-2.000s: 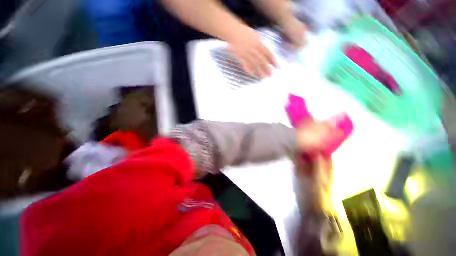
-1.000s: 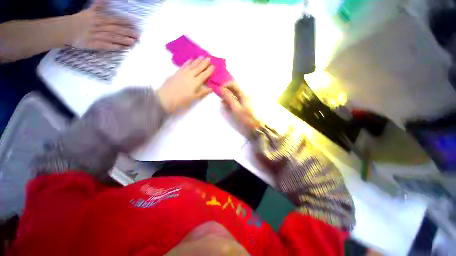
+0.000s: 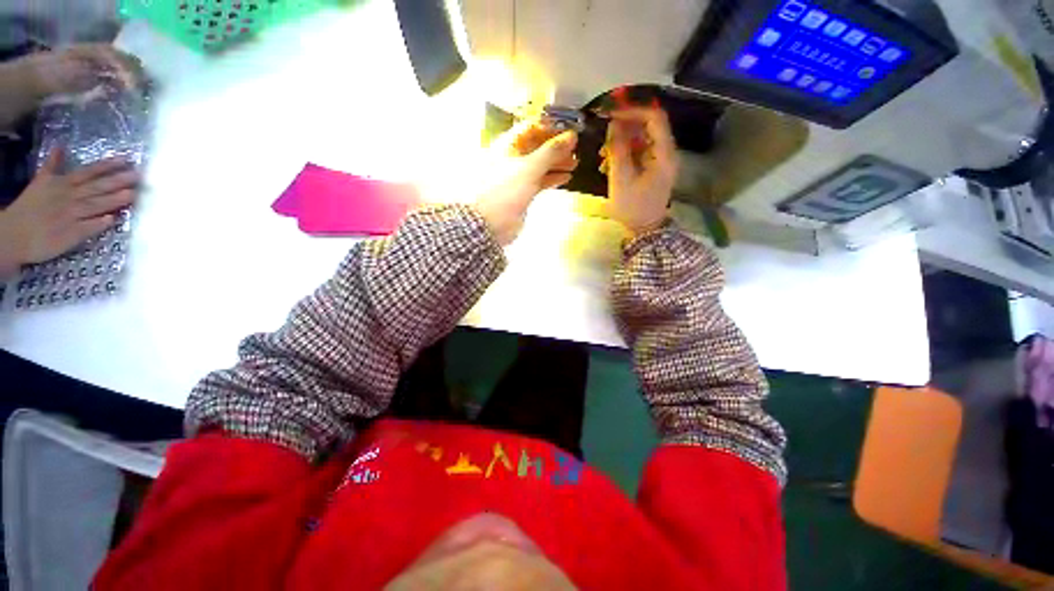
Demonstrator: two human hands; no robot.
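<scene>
Magenta fabric pieces (image 3: 344,203) lie flat on the white table, left of my left forearm. My left hand (image 3: 527,173) is at the lit needle area of the sewing machine (image 3: 578,46), its fingers bent by the small metal parts; glare hides whether it holds anything. My right hand (image 3: 639,164) is raised just right of the needle area, fingers bent towards it; what is between its fingertips cannot be made out. Both wrists wear checked sleeve covers.
A control panel (image 3: 818,52) with a blue screen is at the upper right. A black lamp (image 3: 430,44) hangs left of the needle. A green perforated basket (image 3: 220,21) stands at the back left. Another person's hands rest on a dotted silvery sheet (image 3: 72,268). A thin greenish tool (image 3: 715,225) lies right.
My view has turned towards the machine. Both hands have left the magenta pieces on the table and moved right to the needle area.
</scene>
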